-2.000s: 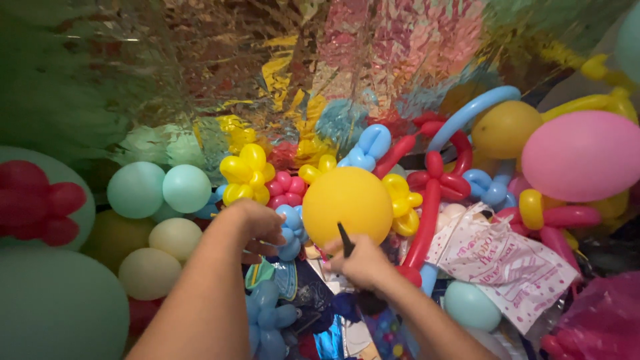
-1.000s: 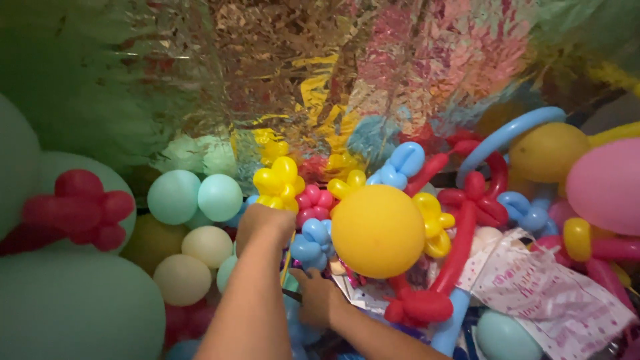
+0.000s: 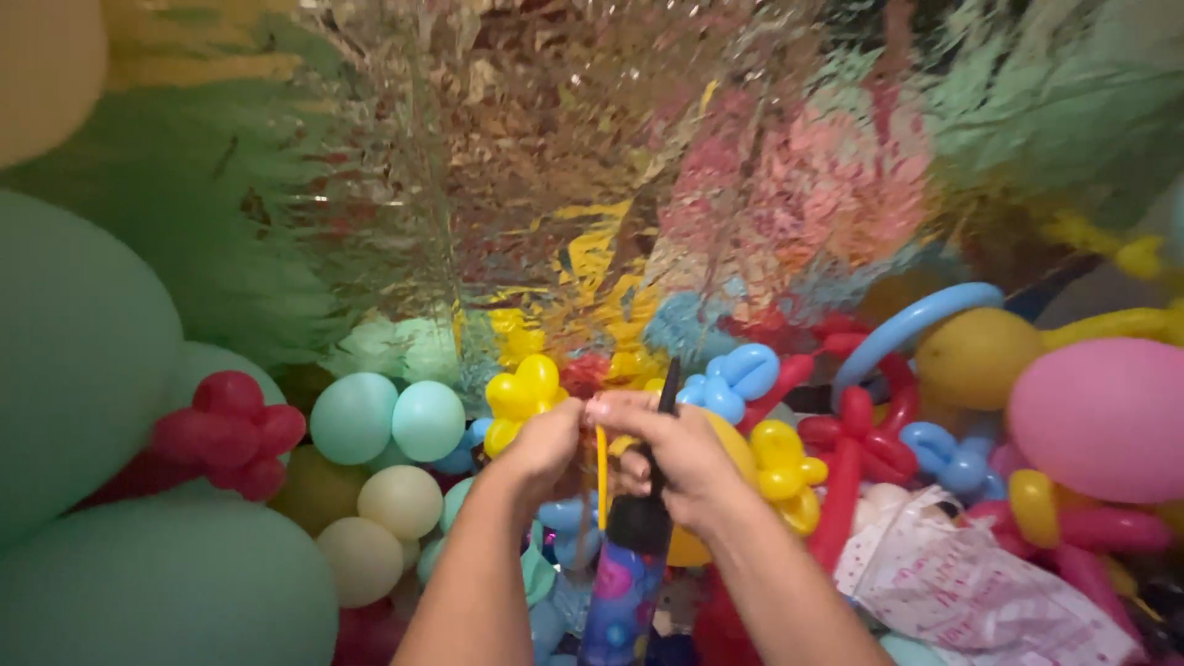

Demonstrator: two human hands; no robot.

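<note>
My left hand (image 3: 550,449) pinches one end of an uninflated yellow modelling balloon (image 3: 601,476), whose strip hangs down between my hands. My right hand (image 3: 671,453) meets it at the fingertips and also holds a balloon hand pump (image 3: 629,573), with a black nozzle and a patterned blue and purple barrel. The nozzle points up past the right fingers. Behind my right hand is a round yellow balloon (image 3: 731,444), partly covered. A yellow balloon flower (image 3: 523,393) stands just beyond my left hand.
Large mint balloons (image 3: 157,583) crowd the left side, near a red balloon flower (image 3: 231,435). To the right lie a pink balloon (image 3: 1101,421), red twisted balloons (image 3: 856,444) and a printed plastic bag (image 3: 980,583). Crinkled reflective foil (image 3: 573,166) rises behind everything.
Both hands have come up and together from lower among the balloons, with the pump now rising between them. The thin yellow balloon shows more plainly. The view has shifted somewhat.
</note>
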